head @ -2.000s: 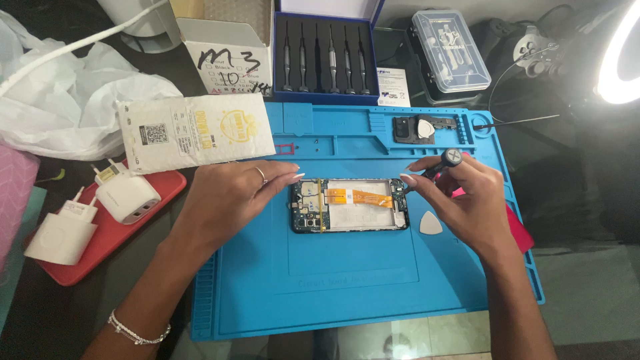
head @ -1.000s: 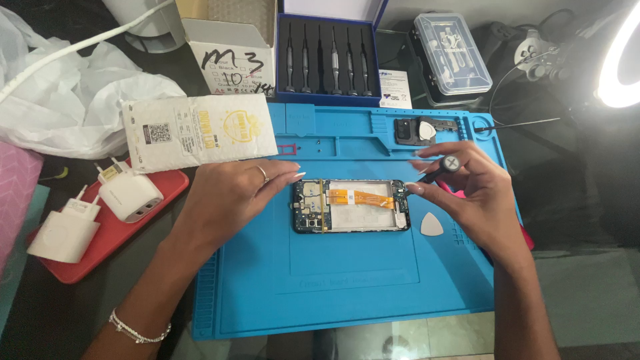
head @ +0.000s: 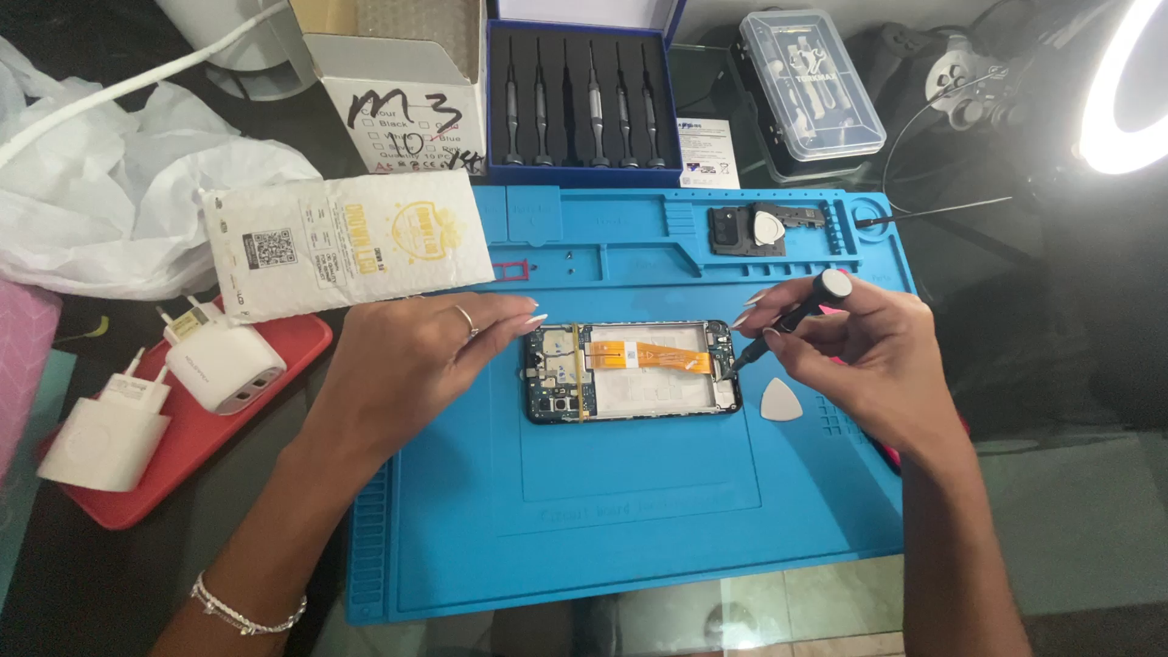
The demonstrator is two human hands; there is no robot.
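Note:
An opened smartphone (head: 648, 392) lies on a blue silicone repair mat (head: 639, 538), its circuit boards bare. An orange flex cable (head: 652, 357) crosses its pale middle, and a yellowish band (head: 579, 374) runs across the left board. In my right hand (head: 867, 365) is a dark precision screwdriver (head: 792, 321), its tip at the phone's right-hand board. My left hand (head: 411, 365) has thumb and forefinger close together at the phone's upper left corner; whether they pinch anything there cannot be told. A white triangular pick (head: 781, 400) lies right of the phone.
Behind the mat stand a screwdriver set in a blue box (head: 584, 173), a marked carton (head: 401, 119) and a clear-lidded case (head: 812, 82). A phone part (head: 730, 233) lies in the mat's tray. Left are a white packet (head: 347, 242), chargers (head: 224, 360) and a red case (head: 119, 497).
The screwdriver in my right hand has tilted, and its tip now points down at the phone's right-hand board. My left hand has stayed by the upper left corner.

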